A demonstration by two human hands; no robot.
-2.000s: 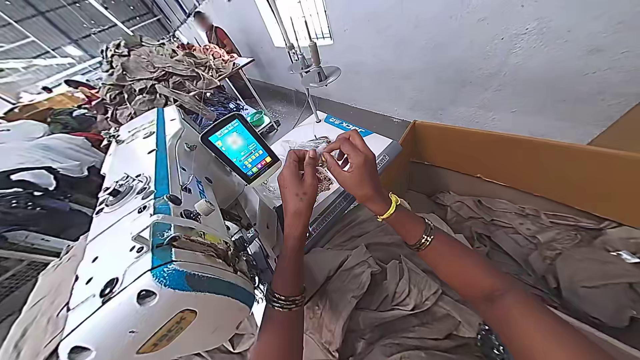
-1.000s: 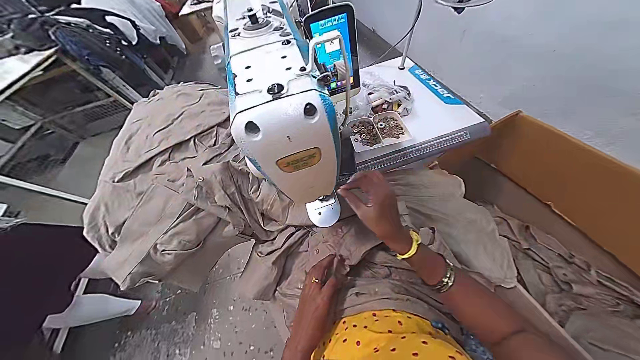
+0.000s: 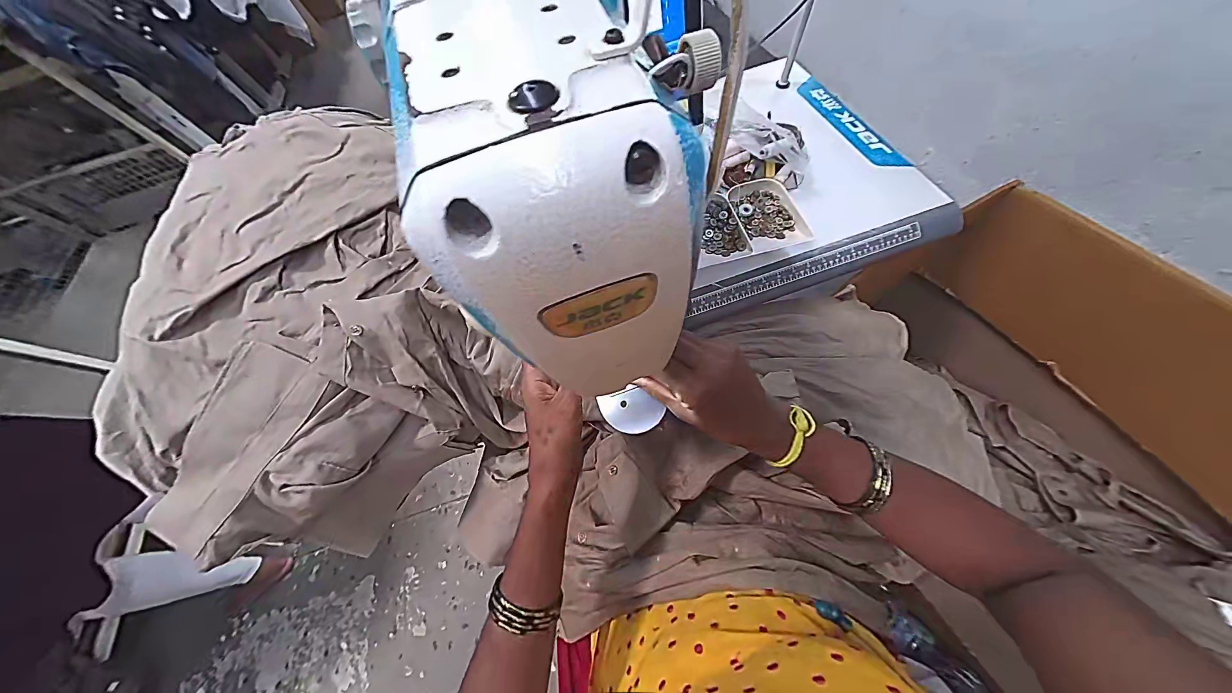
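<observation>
A white Jack sewing machine head [image 3: 568, 202] fills the upper middle. Both hands are at its lower end, on either side of a round white plate [image 3: 631, 410]. My left hand [image 3: 552, 414] touches the khaki garment [image 3: 626, 500] to the left of the plate; its fingertips are hidden behind the machine head. My right hand [image 3: 707, 390] is at the plate's right edge with bent fingers; whether something small is between them cannot be told. The garment has small buttons and lies over my lap and under the machine's end.
Trays of buttons [image 3: 765, 214] and a plastic bag [image 3: 770, 144] lie on the white machine table [image 3: 866, 207]. Piled khaki garments [image 3: 260, 318] hang at left. A cardboard box wall [image 3: 1088, 337] stands at right, beside more garments. A person's foot [image 3: 269, 570] shows at lower left.
Both hands were raised together in front of the screen two seconds ago; they are now low at the machine's end. My left hand has moved up from the garment on my lap. The view has swung down.
</observation>
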